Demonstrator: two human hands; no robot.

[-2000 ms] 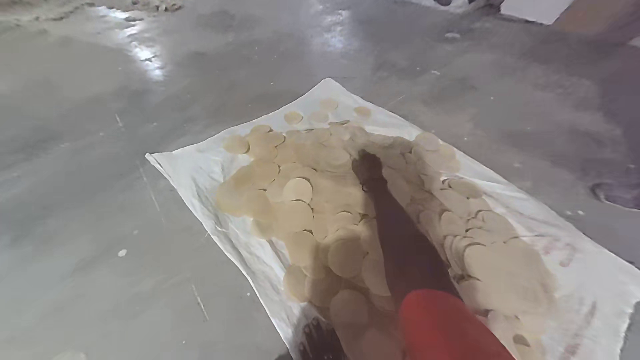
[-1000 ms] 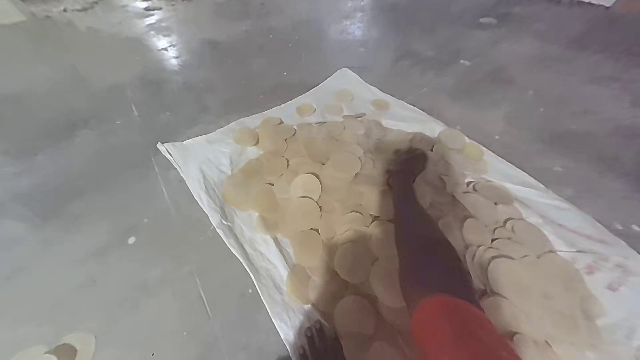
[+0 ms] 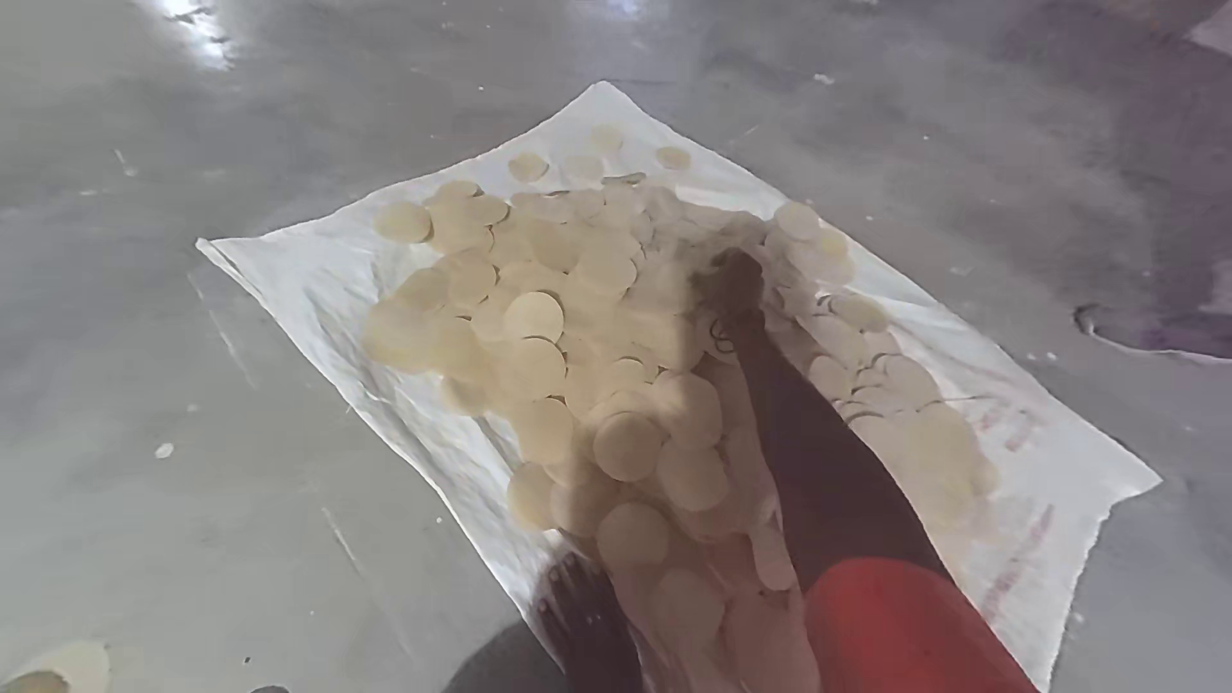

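Many thin, round, pale beige discs (image 3: 628, 446) lie loosely overlapping on a white sheet (image 3: 1068, 462) spread on the floor. My right hand (image 3: 731, 279), at the end of a forearm in a red sleeve, reaches down to the discs in the upper right part of the pile. Its fingers are dark and blurred, so whether they grip a disc cannot be told. A ring-like mark shows near the wrist. My left hand does not show.
Grey smooth floor (image 3: 289, 462) with small pale specks surrounds the sheet. A dark, blurred shape like a bare foot (image 3: 582, 616) rests at the sheet's lower left edge. At the bottom left corner, part of a pale round thing (image 3: 82, 664) shows. A dark purplish patch (image 3: 1174, 241) lies at the right.
My right hand has moved to the right across the pile since the earliest frame. The foot-like shape remains by the sheet's lower left edge. The view has shifted somewhat.
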